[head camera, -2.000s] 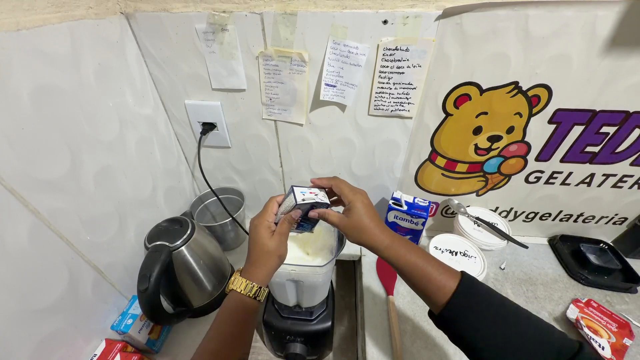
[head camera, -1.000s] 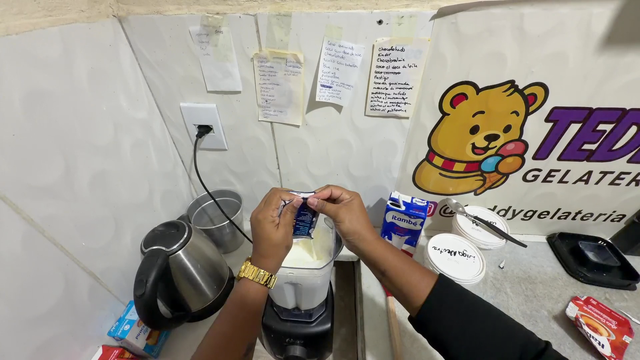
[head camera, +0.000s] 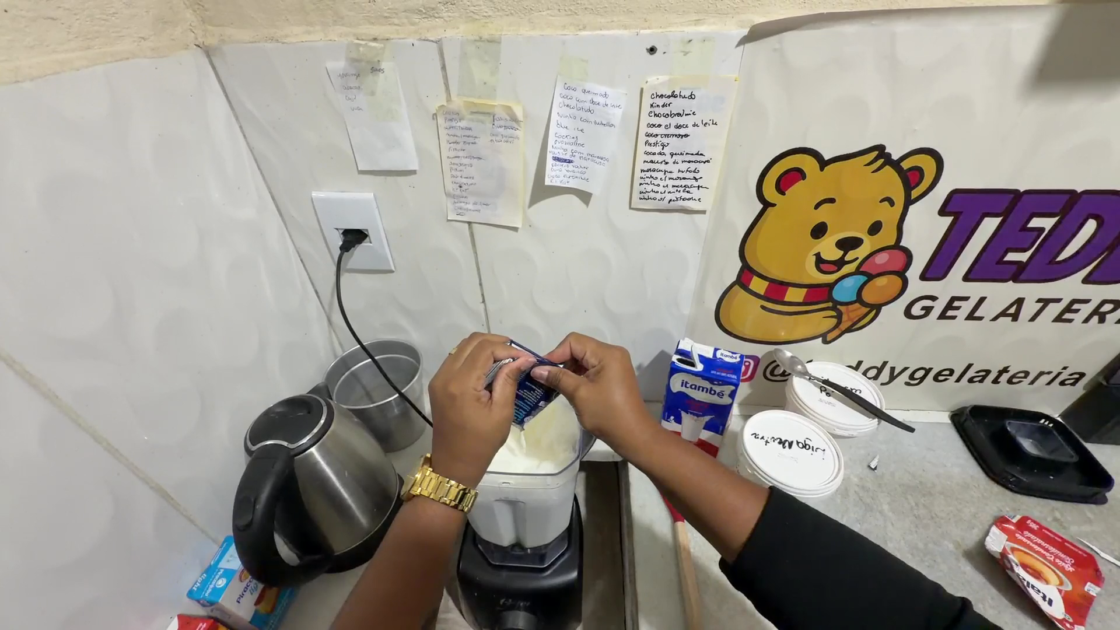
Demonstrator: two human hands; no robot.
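My left hand (head camera: 477, 398) and my right hand (head camera: 599, 389) pinch a small dark blue packet (head camera: 532, 394) between them, tilted over the open jar of a blender. The clear blender jar (head camera: 525, 503) holds a pale, creamy white mixture (head camera: 538, 444) and sits on its black base (head camera: 521, 569). A gold watch is on my left wrist, and a black sleeve covers my right forearm. The fingers hide part of the packet; whether anything falls from it cannot be told.
A steel electric kettle (head camera: 341, 481) and a metal pot (head camera: 385, 394) stand left of the blender. On the right are a blue-and-white carton (head camera: 700, 394), lidded white tubs (head camera: 792, 451), a spoon (head camera: 844, 389), a black tray (head camera: 984, 451) and a red carton (head camera: 1046, 569). A wooden handle (head camera: 687, 577) lies beside the blender.
Both hands have stayed over the jar with the packet. The packet, upright between the fingertips a second ago, is now tilted. The red spatula head seen at first is now mostly behind my right forearm.
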